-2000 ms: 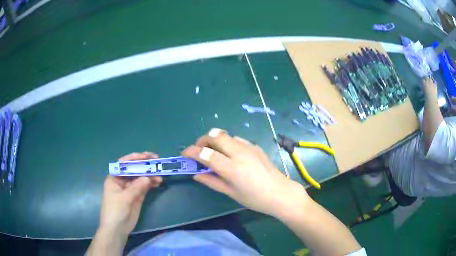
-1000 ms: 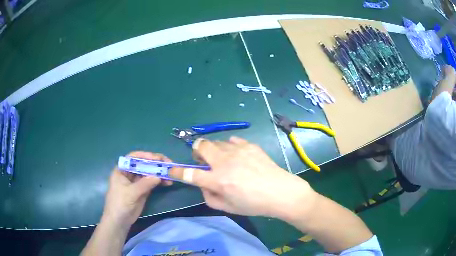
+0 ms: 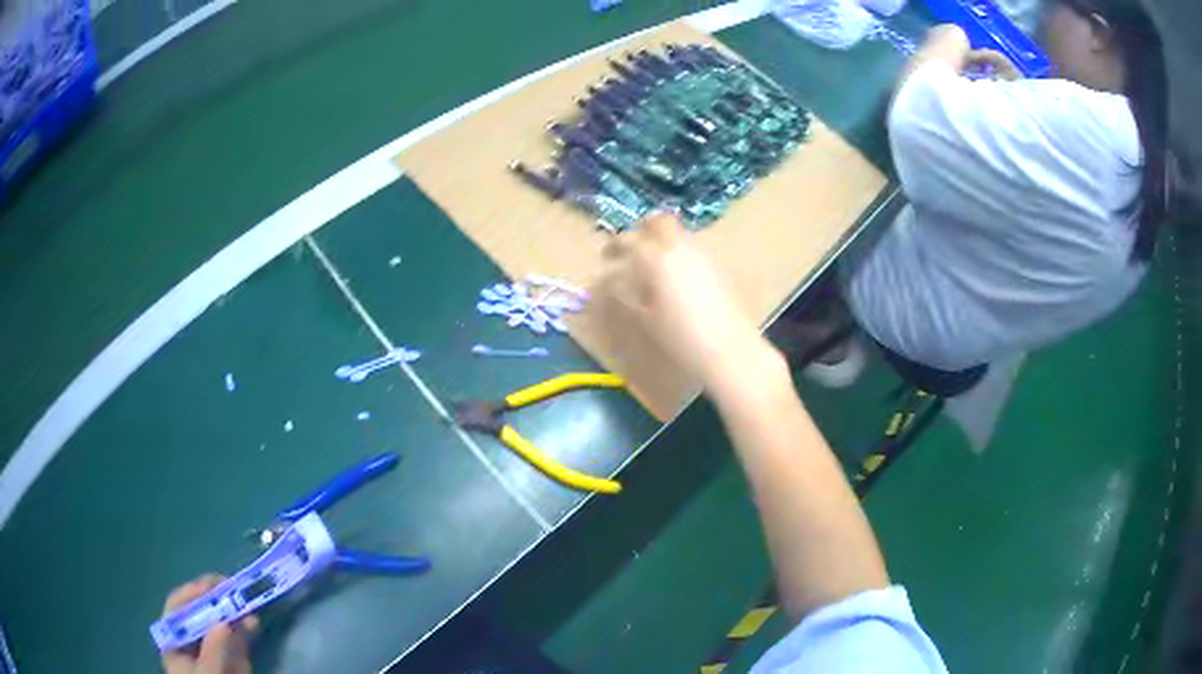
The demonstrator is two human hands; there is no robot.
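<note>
My left hand, low at the left and cut off by the bottom edge, holds a lilac housing half with its open trough up. The blue-handled flush cutters lie open, partly behind the shell. My right hand is over the cardboard sheet, fingertips at the near edge of the heaped circuit board assemblies. The fingers are blurred; whether they grip a board I cannot tell.
Yellow-handled pliers lie open near the bench edge. Small white-lilac pieces are heaped by the cardboard. Joined plastic pieces lie across the seam. A person sits at the right by a blue bin. Another bin stands upper left.
The view has swung right. My right hand has left the housing and reached out to the circuit boards. My left hand still holds the housing, now low at the left.
</note>
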